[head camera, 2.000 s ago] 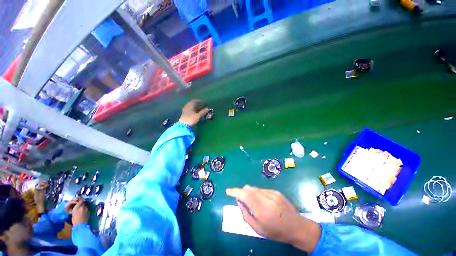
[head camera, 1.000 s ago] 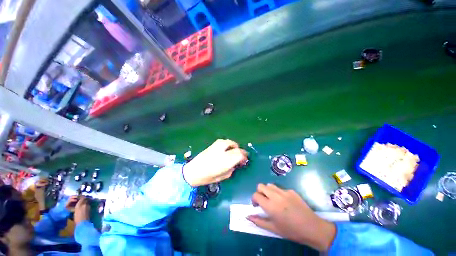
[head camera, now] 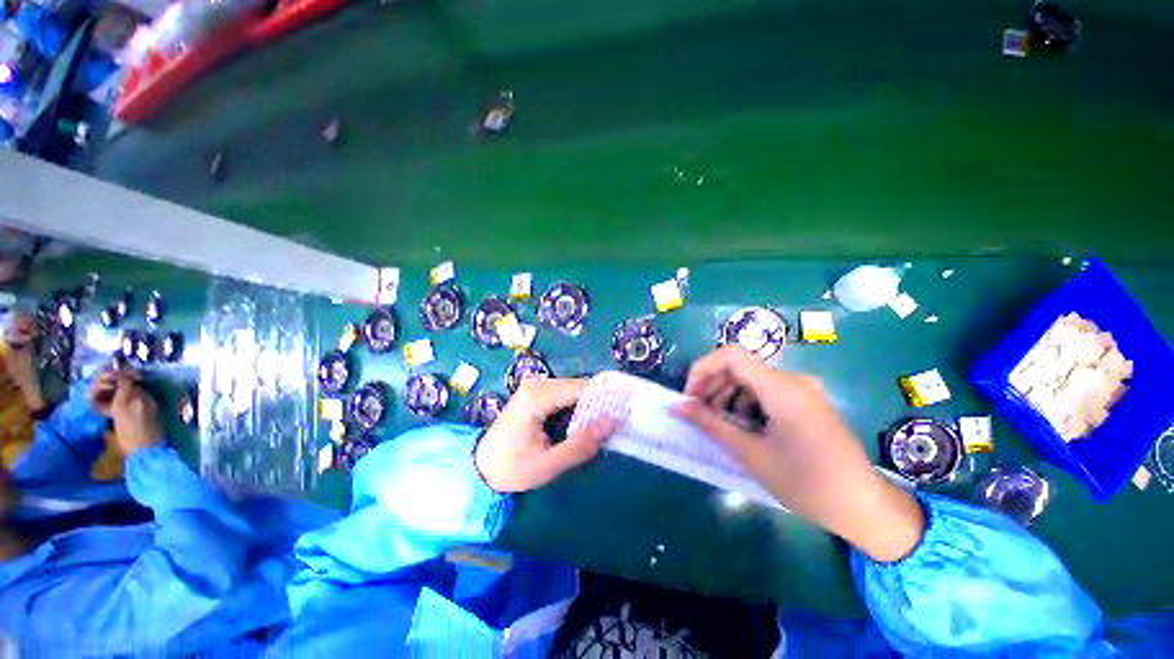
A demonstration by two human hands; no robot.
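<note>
A white label sheet (head camera: 657,427) with fine printed lines is held up over the near edge of the bench. My left hand (head camera: 547,431) pinches its left end between thumb and fingers. My right hand (head camera: 805,451) is at its upper right part, with the fingers curled over it; whether a small sticker is at the fingertips cannot be told. Several round housings lie just beyond my hands, one (head camera: 637,344) above the sheet and another (head camera: 753,332) above my right hand. A battery (head camera: 818,326) with a yellow edge lies beside the latter.
A blue bin (head camera: 1120,457) with cream-white pieces stands at the right. A housing (head camera: 923,448) and a clear round cover (head camera: 1013,492) lie nearer. A grey-white bar (head camera: 193,225) crosses the left. Clear ribbed plastic (head camera: 258,386) and a coworker's hands (head camera: 125,406) are beyond it.
My left hand has come back from the housings and taken hold of the sheet, which has risen off the bench. The view has shifted, showing more of the bench's near edge.
</note>
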